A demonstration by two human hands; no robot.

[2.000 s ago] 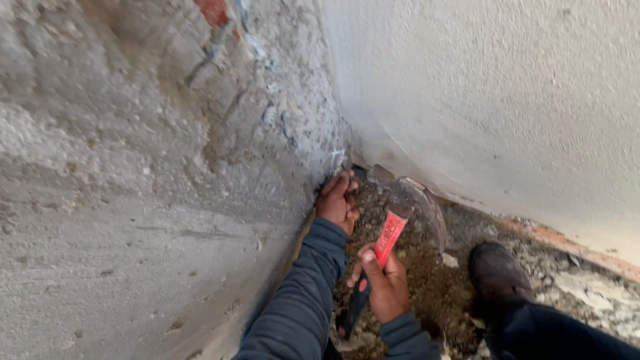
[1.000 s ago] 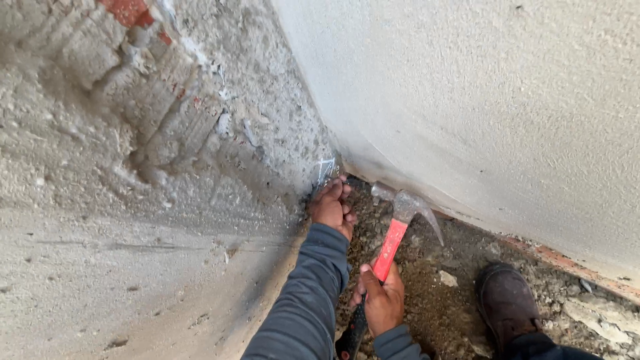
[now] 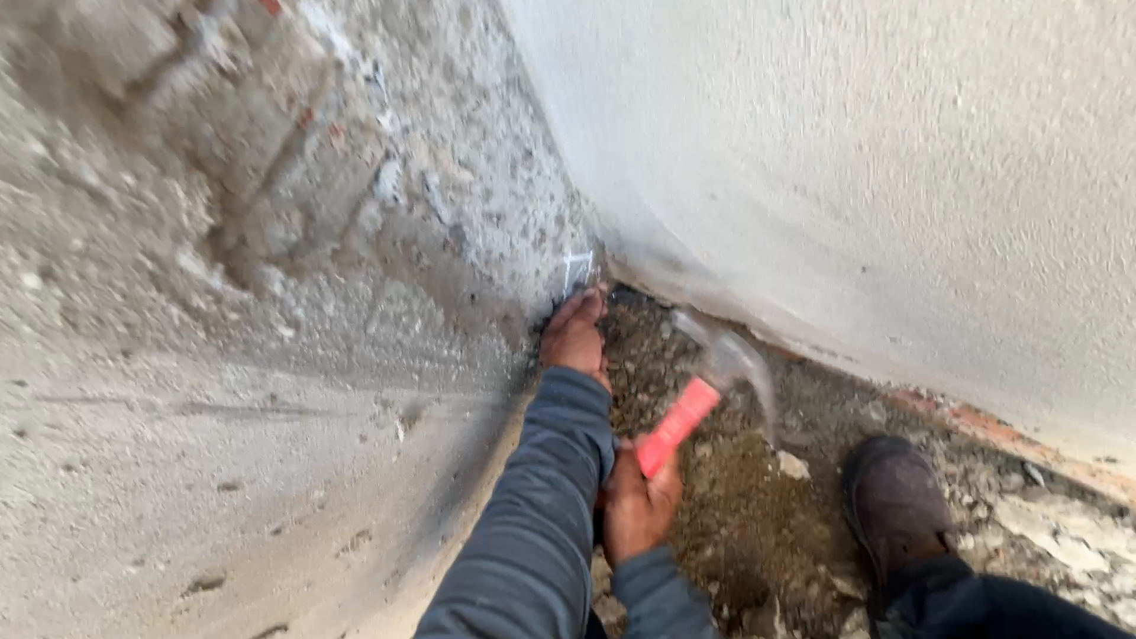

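Note:
My left hand (image 3: 575,337) is low at the wall corner, its fingers close against the rough wall just below a white chalk-like mark (image 3: 577,266). Whether it holds something is hidden by the fingers. My right hand (image 3: 642,499) grips a claw hammer (image 3: 679,426) by its red handle, just right of my left forearm. The hammer's metal head, blurred, is above the dirt and points up and right, its curved claw toward the boot.
A rough, chipped masonry wall (image 3: 266,204) rises on the left, a pale plastered wall (image 3: 843,177) on the right. Soil and rubble (image 3: 745,532) cover the ground. A brown boot (image 3: 896,501) stands at the right, near loose plaster pieces (image 3: 1047,532).
The hammer in my right hand has tilted and its head has swung about near the corner. My left hand stays by the wall mark.

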